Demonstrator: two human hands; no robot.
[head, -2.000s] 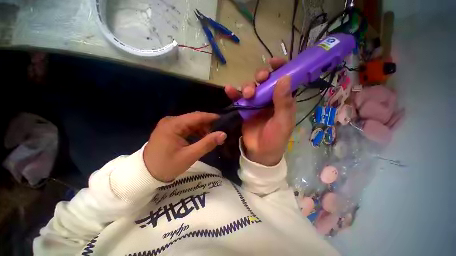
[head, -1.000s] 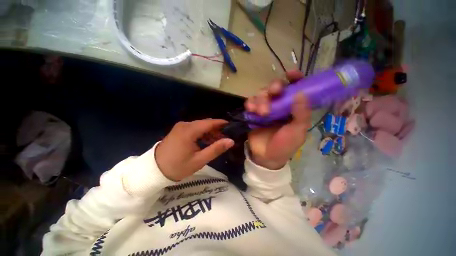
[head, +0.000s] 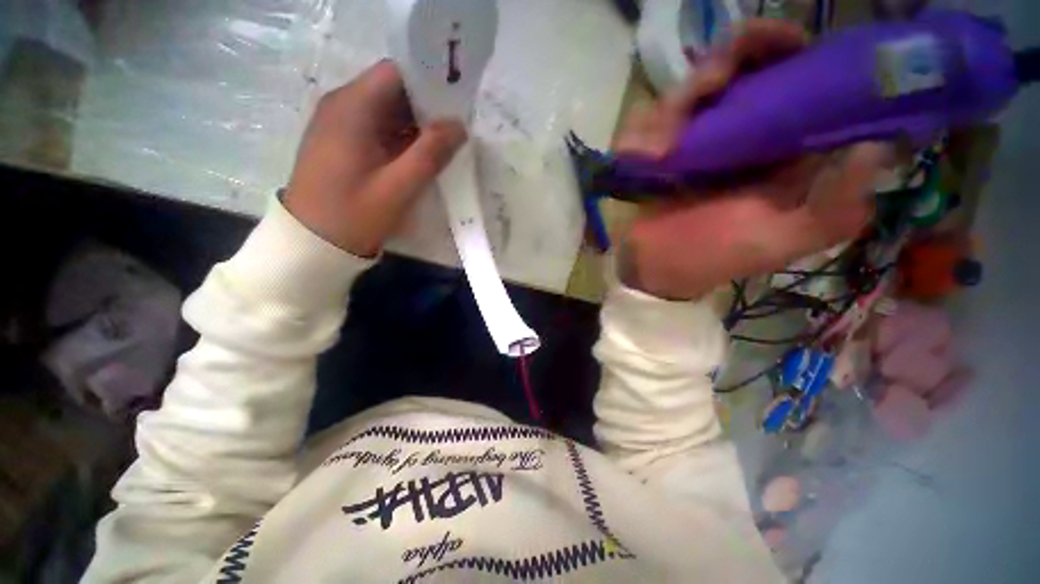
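My left hand [head: 359,160] grips a white neck fan half [head: 465,217] by its wide rounded end, which shows a small dark slot. Its narrow end points down toward my lap, with thin red wire [head: 527,386] hanging from it. My right hand [head: 741,217] holds the purple electric screwdriver [head: 838,86], blurred, with its black nose pointing left toward the fan half but apart from it. The bit tip is too blurred to tell.
The pale marked bench [head: 536,217] lies behind the hands. Nippers [head: 595,205] lie on it, partly hidden. A white tape roll [head: 673,40] is at the back. Black cords, blue parts [head: 802,382] and pink parts [head: 912,354] lie at the right.
My left hand has left the screwdriver's nose, moved up over the bench and taken hold of the white fan half. My right hand has moved up and right with the screwdriver.
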